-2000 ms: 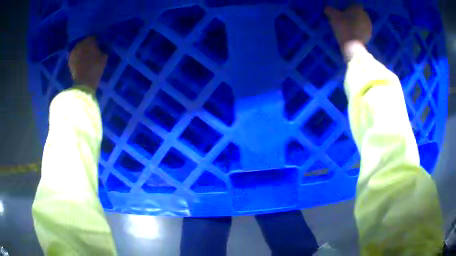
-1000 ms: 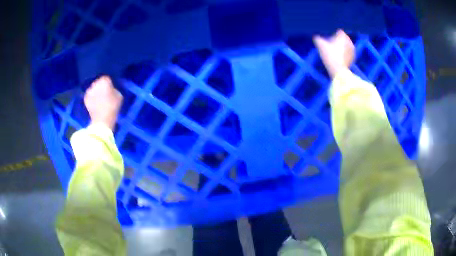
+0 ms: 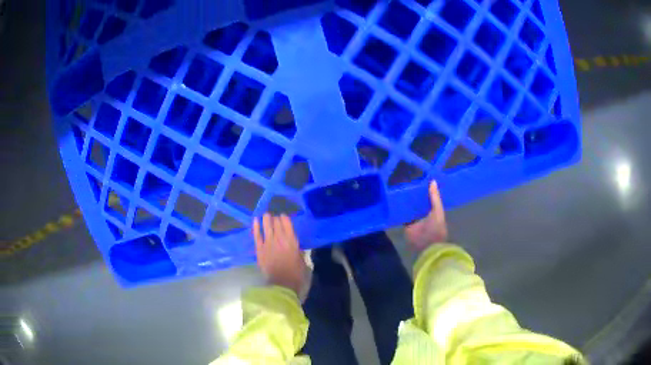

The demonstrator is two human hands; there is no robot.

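A large bright blue lattice plastic pallet [image 3: 318,121] fills the upper middle of the view, tilted, its near edge slanting up to the right. Its top edge is cut off by the frame. My left hand [image 3: 277,246] is on the near edge, left of the middle block foot, fingers over the rim. My right hand [image 3: 430,222] is on the same edge, right of that foot, with one finger up against the rim and the others hidden under it. Both sleeves are yellow-green.
A shiny grey floor [image 3: 528,235] with light reflections lies around the pallet. Yellow marking tape [image 3: 44,234] runs on the floor at the left and also shows at the right. My dark-trousered legs are below the pallet's near edge.
Both hands have moved from the lattice, where they were far apart, down and inward to the near edge. The pallet has turned slightly and more of its corner feet show.
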